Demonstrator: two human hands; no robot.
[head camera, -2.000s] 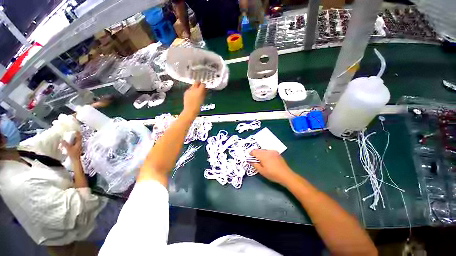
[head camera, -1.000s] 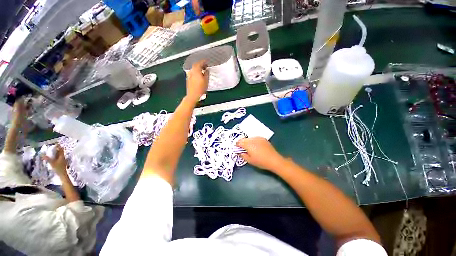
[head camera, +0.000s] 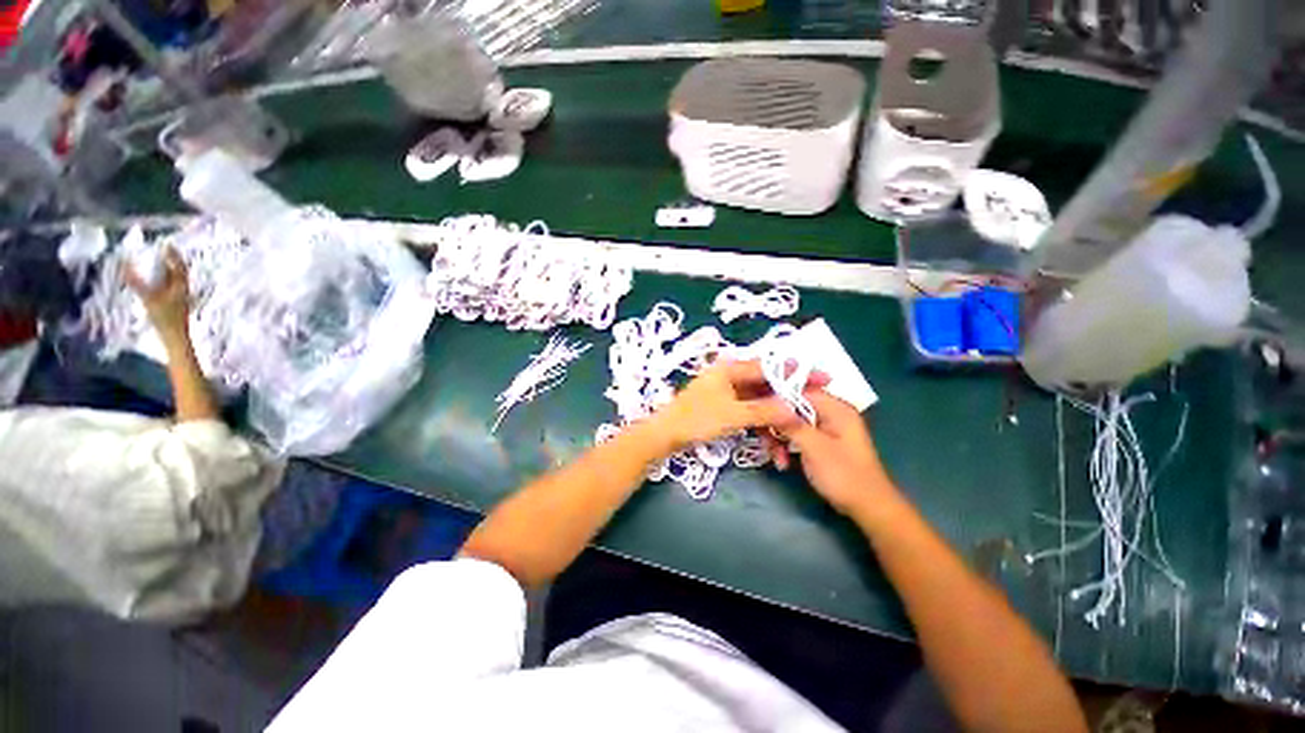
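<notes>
A loose pile of white coiled cables (head camera: 699, 465) lies on the green bench in front of me. My left hand (head camera: 711, 407) and my right hand (head camera: 833, 447) meet over the pile's right side. Between their fingers they hold one white coiled cable (head camera: 790, 384). A flat white square (head camera: 837, 364) lies just behind my right hand. A single coil (head camera: 756, 301) lies above the pile. A dense row of cable bundles (head camera: 527, 277) stands at the upper left of the pile, and thin white strands (head camera: 540, 375) lie below that row.
White slotted housings (head camera: 773, 132) stand at the back. Blue blocks (head camera: 966, 321) sit in a clear box, beside a translucent bottle (head camera: 1145, 304). Thin white wires (head camera: 1112, 501) lie at right. A crumpled clear bag (head camera: 336, 337) and a co-worker's hand (head camera: 162, 294) are at left.
My left hand has let go of the white slotted housing at the back and come down to my right hand. A coil is now lifted between both hands. The view has shifted.
</notes>
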